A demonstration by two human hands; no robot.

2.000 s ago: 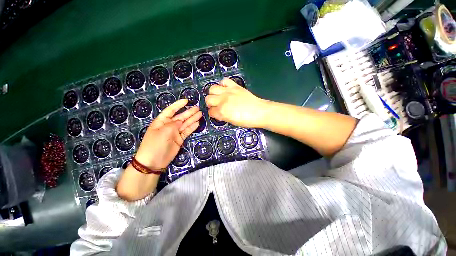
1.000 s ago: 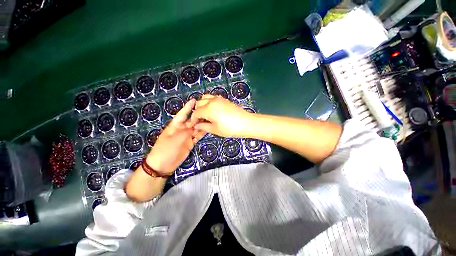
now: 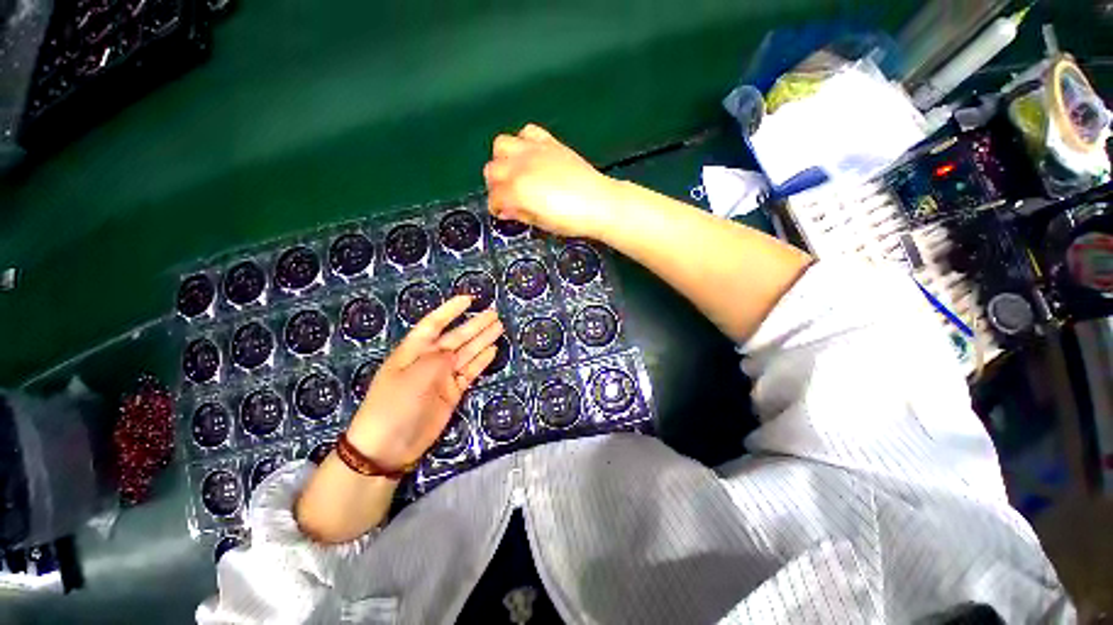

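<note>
A clear blister tray [image 3: 393,291] lies on the green mat with rows of round black units [image 3: 363,317] in its pockets. My left hand [image 3: 430,385] is palm up over the tray's lower middle, fingers apart. Something tiny may lie on the palm, but it is too small to tell. My right hand [image 3: 537,183] is at the tray's far edge, over a unit in the top row, with its fingers bent together. Its fingertips are hidden, so I cannot tell whether they hold a tiny part.
A dark-red pile [image 3: 144,440] and a plastic-wrapped container [image 3: 51,470] are at the left. A black tray [image 3: 104,61] is at the far left. A white ribbed rack [image 3: 854,232], a blue pen [image 3: 943,307] and a tape roll [image 3: 1079,103] are at the right.
My right hand has moved away from my left hand, up to the tray's far edge. My left hand has opened out. The tray sits lower in view.
</note>
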